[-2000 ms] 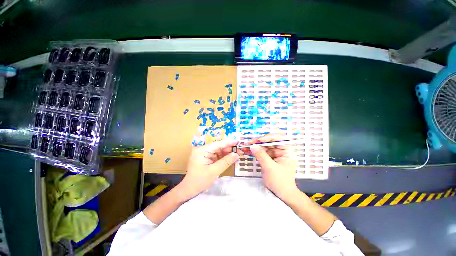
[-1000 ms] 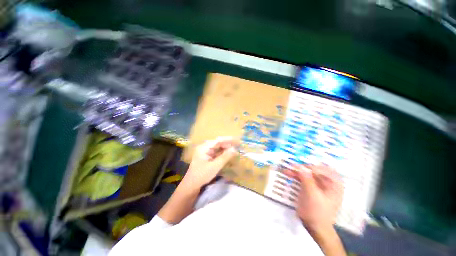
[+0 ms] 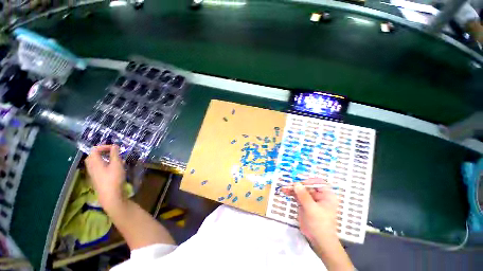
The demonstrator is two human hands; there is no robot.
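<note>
My left hand [image 3: 107,172] is at the near left edge of the clear blister tray [image 3: 139,104], which holds rows of black cases. Whether its fingers hold a case is too small to tell. My right hand [image 3: 316,204] is over the lower part of the white parts tray [image 3: 369,174], holding thin tweezers [image 3: 324,187]. Many blue pieces [image 3: 255,157] lie on the brown board [image 3: 209,137] and on the white tray. Dark parts [image 3: 362,150] sit in slots at the white tray's right side.
A lit smartphone [image 3: 319,104] stands behind the white tray. A blue-rimmed basket [image 3: 46,57] is at the far left. An open drawer with yellow-green cloth [image 3: 87,214] is below the blister tray. A blue fan [image 3: 473,193] is at the right edge.
My left hand has moved left from the board to the blister tray. My right hand stays over the white tray. The camera view has shifted and turned.
</note>
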